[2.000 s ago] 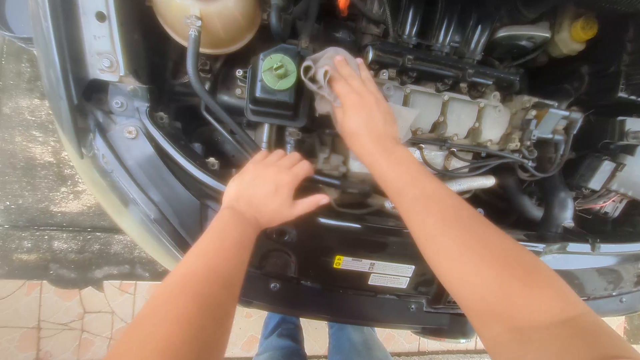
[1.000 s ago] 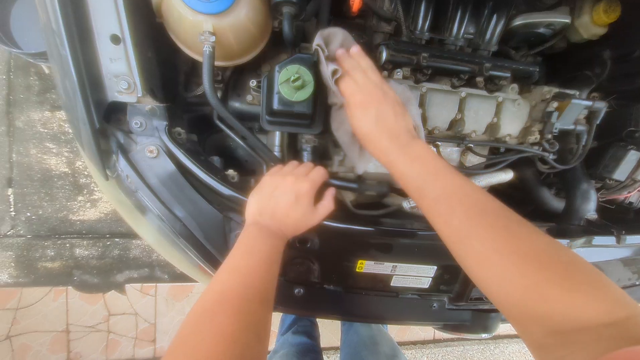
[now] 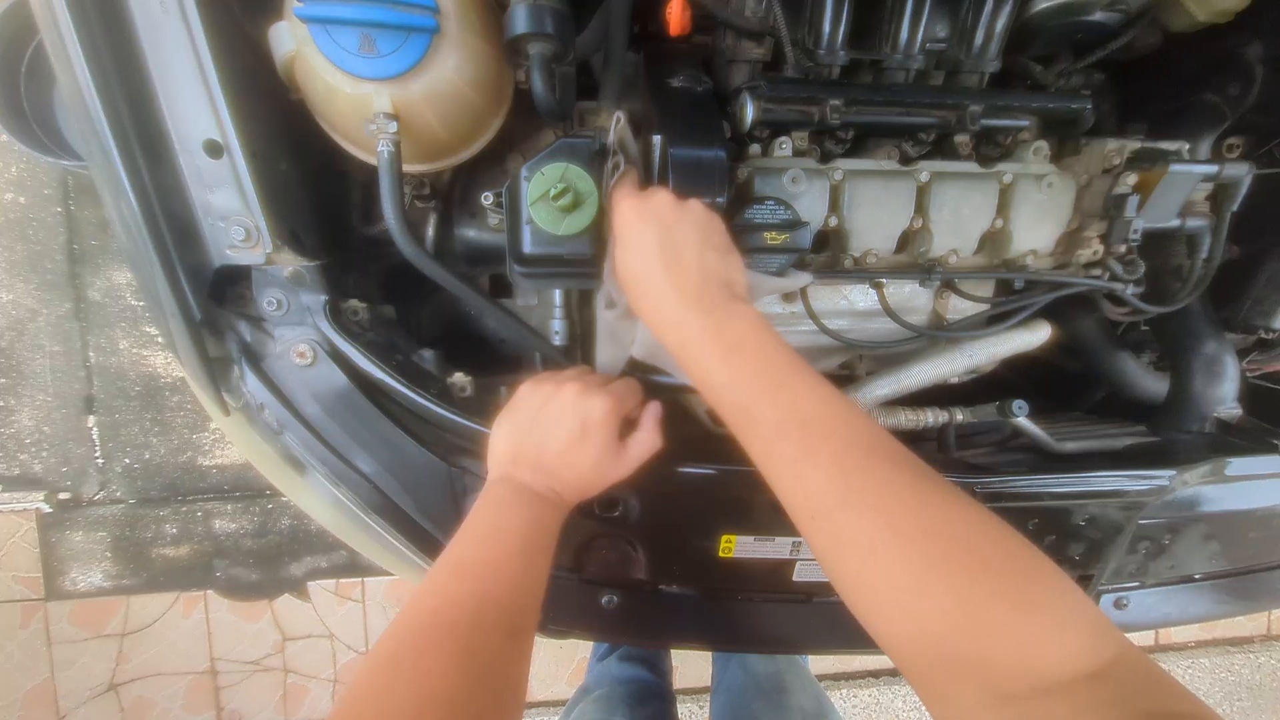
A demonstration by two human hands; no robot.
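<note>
My right hand (image 3: 675, 255) grips a grey cloth (image 3: 618, 325) against the right side of a black fluid reservoir with a green cap (image 3: 563, 198). The cloth hangs down below that hand, and part of it shows to the right under the black oil filler cap (image 3: 772, 232). My left hand (image 3: 573, 432) rests just below the reservoir, by the front edge of the engine bay, with its fingers curled. Its fingertips are hidden, so whether it holds anything cannot be told.
A coolant expansion tank (image 3: 450, 110) with a blue cap stands at upper left, its hose (image 3: 400, 215) running down towards my left hand. The pale valve cover (image 3: 960, 210) and thin cables lie to the right. The black front panel (image 3: 690, 500) crosses below.
My right hand has drawn back from the valve cover side to the reservoir's side, and the cloth is now bunched there. The oil filler cap has come into sight. The view has shifted slightly.
</note>
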